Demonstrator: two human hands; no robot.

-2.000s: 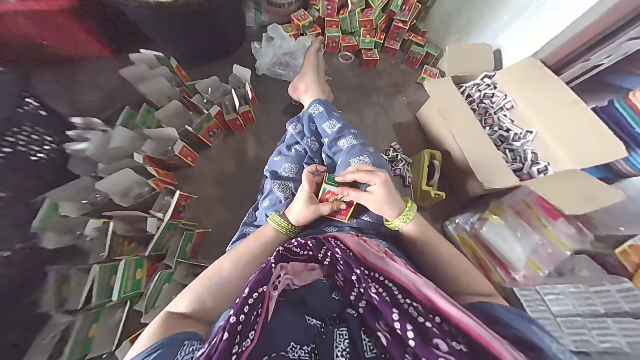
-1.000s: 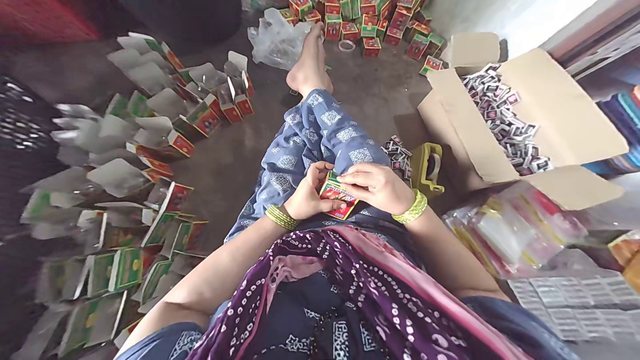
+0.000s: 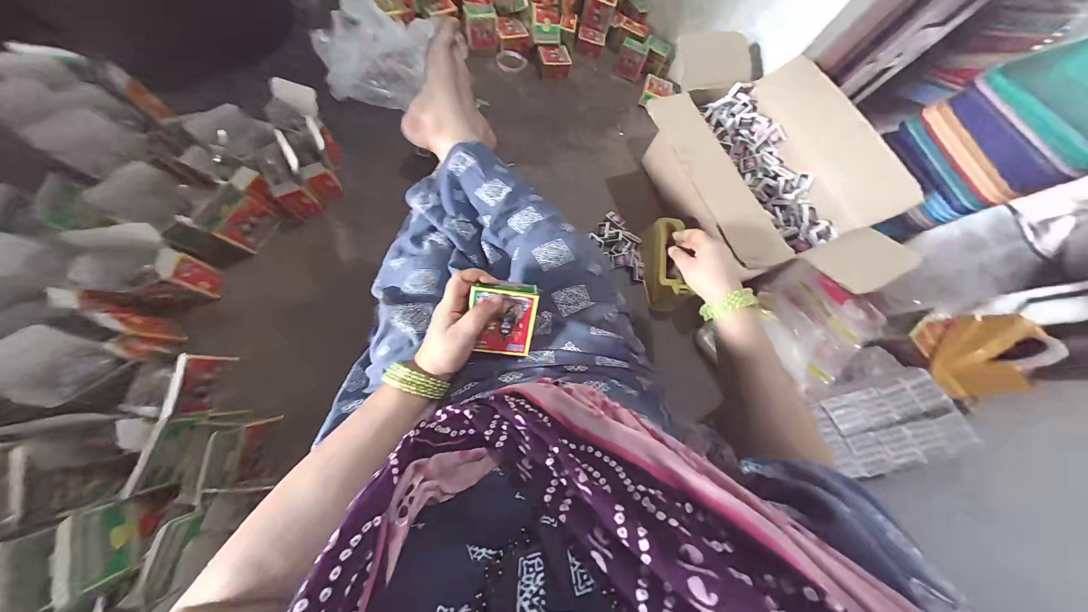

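Note:
My left hand [image 3: 459,323] holds a small red, green and yellow printed cardboard box [image 3: 515,330] over my lap, its thumb across the front face. Out to the right, my right hand [image 3: 701,265] reaches into a yellow plastic container [image 3: 659,293]; its fingertips are at the opening, and whether they pinch anything cannot be told. Just left of that container, a small pile of little dark-and-white pieces [image 3: 619,242] lies on the floor.
An open cardboard carton [image 3: 718,183] holds many similar small pieces. Open printed boxes [image 3: 246,208] stand along the left, and closed ones [image 3: 554,59] are stacked ahead near a clear plastic bag [image 3: 374,59]. Plastic packets [image 3: 816,319] lie at right.
My right hand has left the small box and moved right to the yellow container. The left hand still holds the box over the lap.

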